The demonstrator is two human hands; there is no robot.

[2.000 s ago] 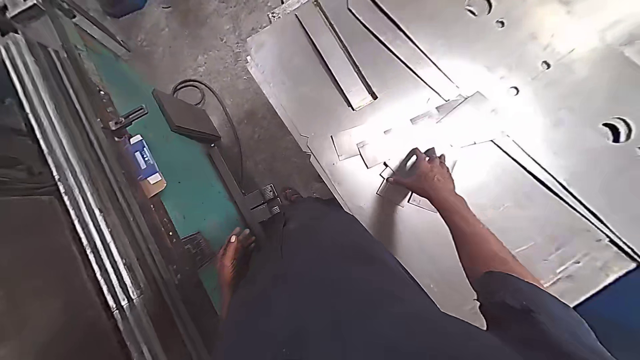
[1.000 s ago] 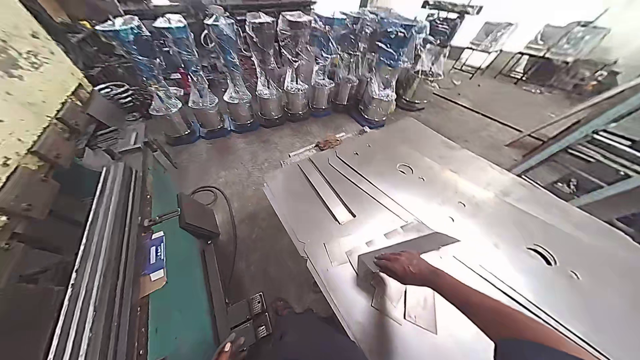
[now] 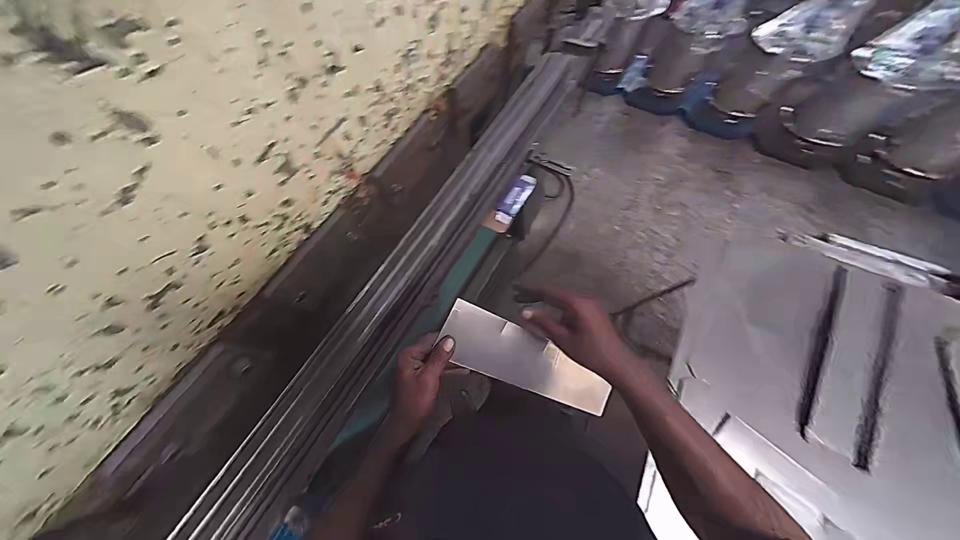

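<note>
A rectangular sheet-metal piece (image 3: 517, 356) is held tilted in front of my body. My left hand (image 3: 421, 375) grips its left end, with the thumb on the upper face and the fingers underneath. My right hand (image 3: 577, 330) is over the upper right edge of the piece, fingers apart and slightly blurred; whether it touches the metal is unclear. To the right, large metal sheets (image 3: 780, 352) with long dark slots lie flat, and smaller flat pieces rest near their lower left edge.
Long metal bars of a machine bed (image 3: 375, 300) run diagonally at the left, beside a speckled yellow machine panel (image 3: 187, 150). A blue and white box (image 3: 516, 199) sits on the green surface. A cable (image 3: 568, 202) lies on the floor; plastic-wrapped machines (image 3: 810, 82) stand beyond.
The view has swung left. My right hand has moved from the metal sheets on the right to in front of my body. The metal piece is now in my left hand.
</note>
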